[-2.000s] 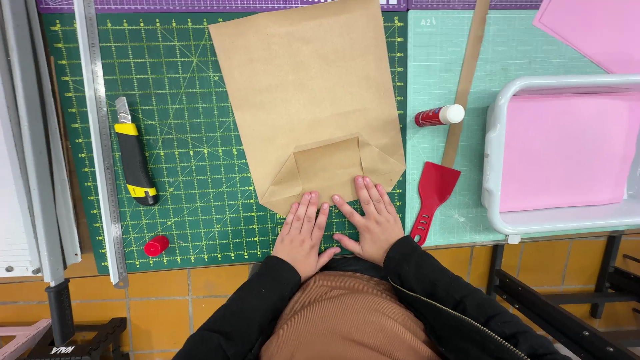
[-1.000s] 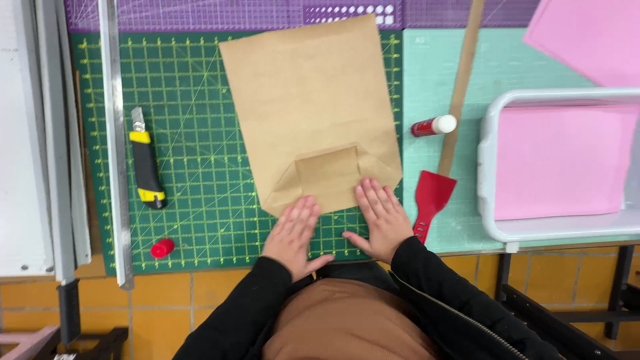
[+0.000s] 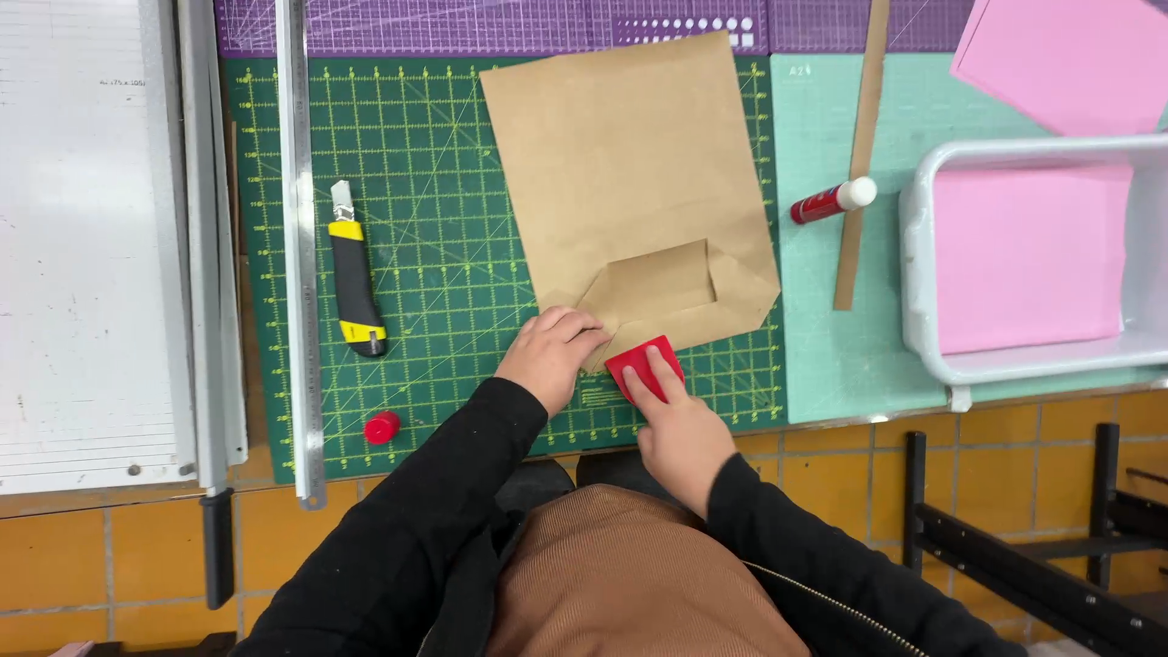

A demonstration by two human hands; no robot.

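A brown kraft paper bag [image 3: 630, 164] lies flat and slightly turned on a green cutting mat [image 3: 429, 301], its folded bottom flaps toward me. My left hand [image 3: 549, 351] rests at the bag's near left corner, fingertips on the fold. My right hand [image 3: 680, 424] grips a red plastic scraper [image 3: 646, 367], two fingers laid along its blade, which meets the bag's near edge. The scraper's handle is hidden under the hand. To the left lie a black and yellow utility knife [image 3: 356, 283], blade out, and a red cap [image 3: 381, 427].
A metal ruler [image 3: 301, 255] lies along the mat's left side, beside a paper trimmer [image 3: 91, 246]. At right are a glue stick [image 3: 832, 201] over a brown paper strip [image 3: 849, 260], a white tray [image 3: 915, 274] holding pink paper [image 3: 1031, 265], and more pink sheets [image 3: 1077, 64].
My right hand has taken hold of the red scraper, which lay right of the bag, and brought it to the bag's near edge. Both hands earlier lay flat at the folded bottom.
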